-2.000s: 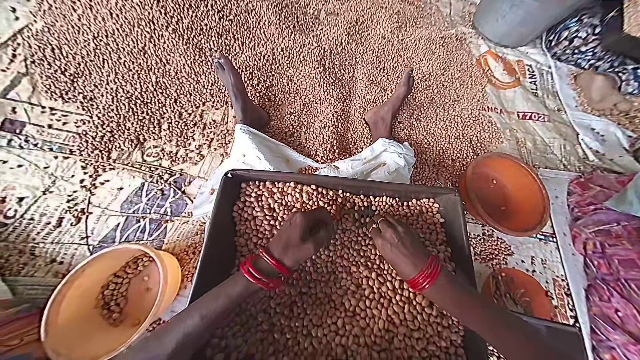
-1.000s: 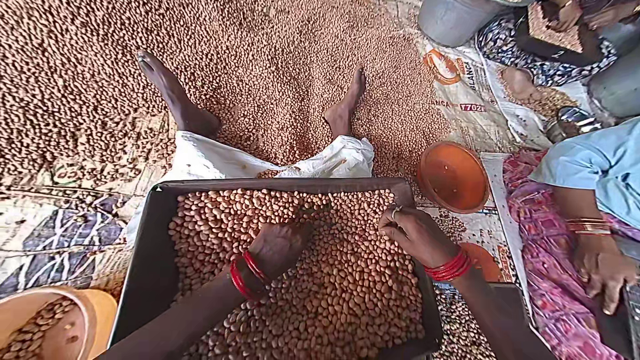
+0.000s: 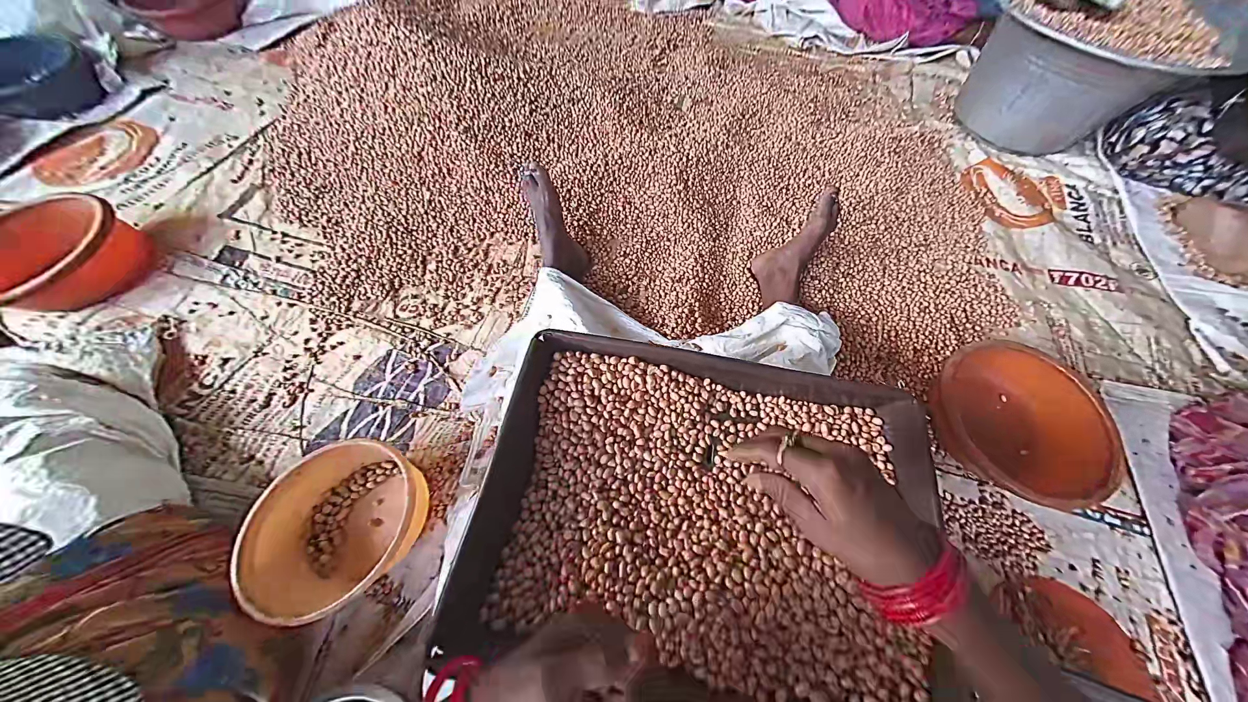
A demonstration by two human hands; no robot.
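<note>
A dark rectangular tray [image 3: 492, 517] full of brown nuts or seeds [image 3: 624, 468] lies across my lap. My right hand [image 3: 843, 497], with red bangles at the wrist and a ring, is over the right part of the tray, fingertips down at the nuts beside a small dark gap in the layer. Whether anything is between these fingers cannot be told. My left hand [image 3: 575, 653] is low at the tray's near edge, blurred and partly cut off by the frame, so its fingers and any contents are unclear.
A large heap of nuts [image 3: 643, 127] spreads around my feet on printed sacking. An orange-yellow bowl [image 3: 331, 531] holding some nuts stands left of the tray, an orange bowl [image 3: 1029, 424] on the right. Further off are a red-orange bowl [image 3: 68, 252] and a grey bucket [image 3: 1048, 83] full of nuts.
My left hand has moved from the tray's middle down to its near edge. My right hand is further in over the nuts. The view has swung left.
</note>
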